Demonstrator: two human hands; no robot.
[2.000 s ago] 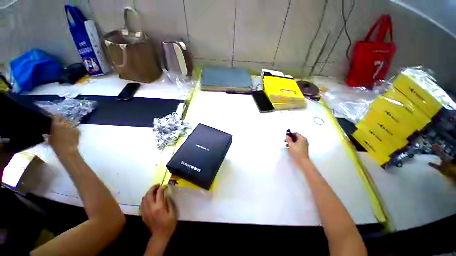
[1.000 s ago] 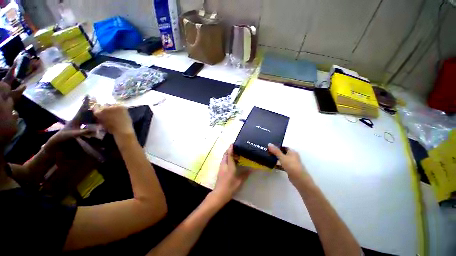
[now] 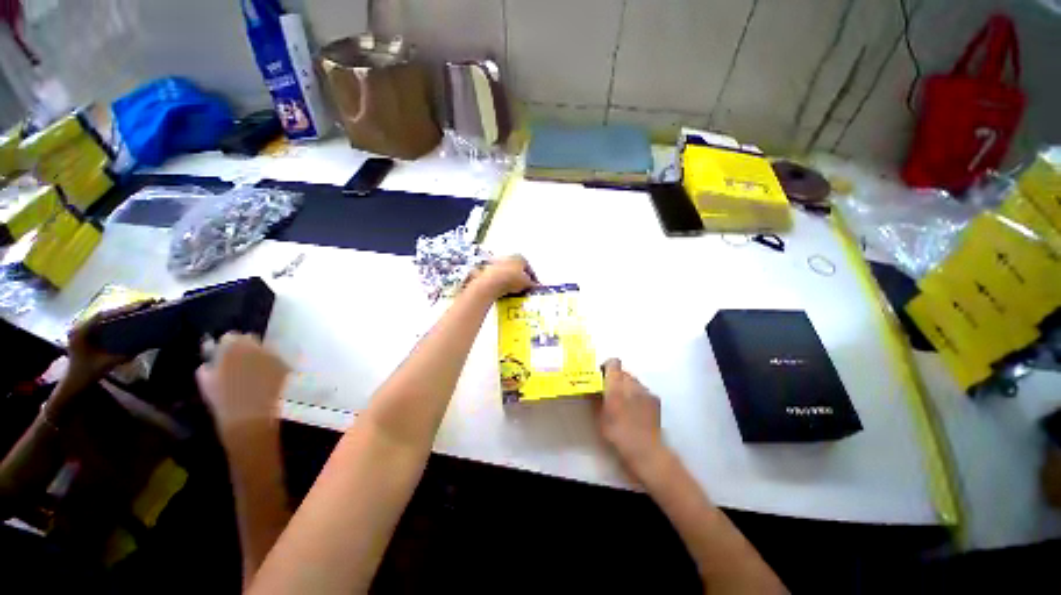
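A bright yellow printed piece (image 3: 547,349) with a dark top strip lies in front of me. My right hand (image 3: 631,409) grips its lower right edge, with some fingertips hidden. My left hand (image 3: 503,277) is at its top left corner, beside a heap of small white-grey parts (image 3: 444,258). The left fingers are blurred, and I cannot tell whether they hold anything. A black box (image 3: 785,374) with small white lettering lies flat to the right, apart from both hands.
A yellow stack (image 3: 733,188) and dark phone (image 3: 675,209) lie at the back. A small black curved object (image 3: 768,242) and thin loop (image 3: 821,265) lie nearer. Packed yellow boxes (image 3: 989,291) stand right. At left, another person's hands (image 3: 244,378) work beside a black box (image 3: 192,316).
The black box has left my hands and lies to the right. The yellow piece beneath it is uncovered. My left hand has moved up to the heap; my right is at the yellow piece.
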